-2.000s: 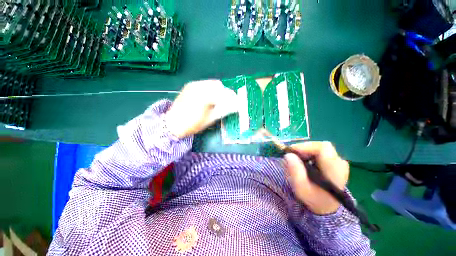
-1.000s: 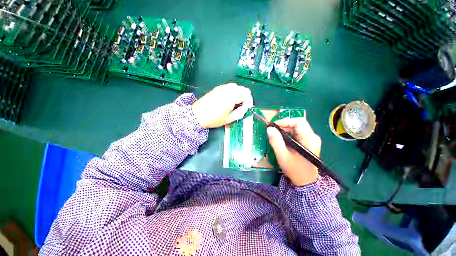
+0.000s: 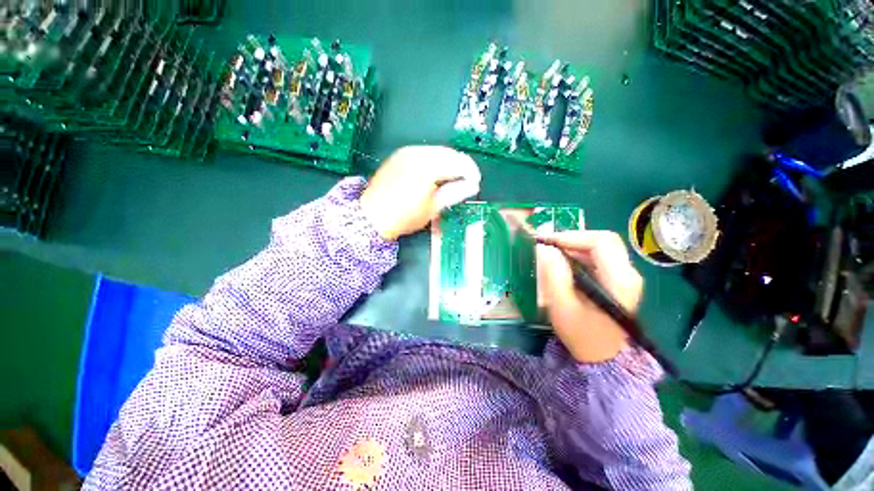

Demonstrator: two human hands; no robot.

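Note:
The circuit board (image 3: 498, 259) lies solder side up on a pale support near the bench's front edge, with white strips showing. My right hand (image 3: 589, 288) holds the black soldering iron (image 3: 606, 299) like a pen; it covers the board's right part, and the tip is over the upper middle of the board. My left hand (image 3: 422, 187) is closed with its fingers bent, just above the board's upper left corner. Whether solder wire is between its fingers is too blurred to tell.
A populated board (image 3: 523, 107) lies beyond the work, with a short stack (image 3: 297, 101) to its left. Tall board stacks stand far left (image 3: 105, 77) and upper right (image 3: 767, 48). A round tin (image 3: 682, 228) and dark equipment (image 3: 757, 249) are right. A blue bin (image 3: 125, 355) is lower left.
The view has shifted, so board and bench sit lower in the picture. My left hand moved off the board to its upper left corner. The iron's tip went from the near edge to the upper middle.

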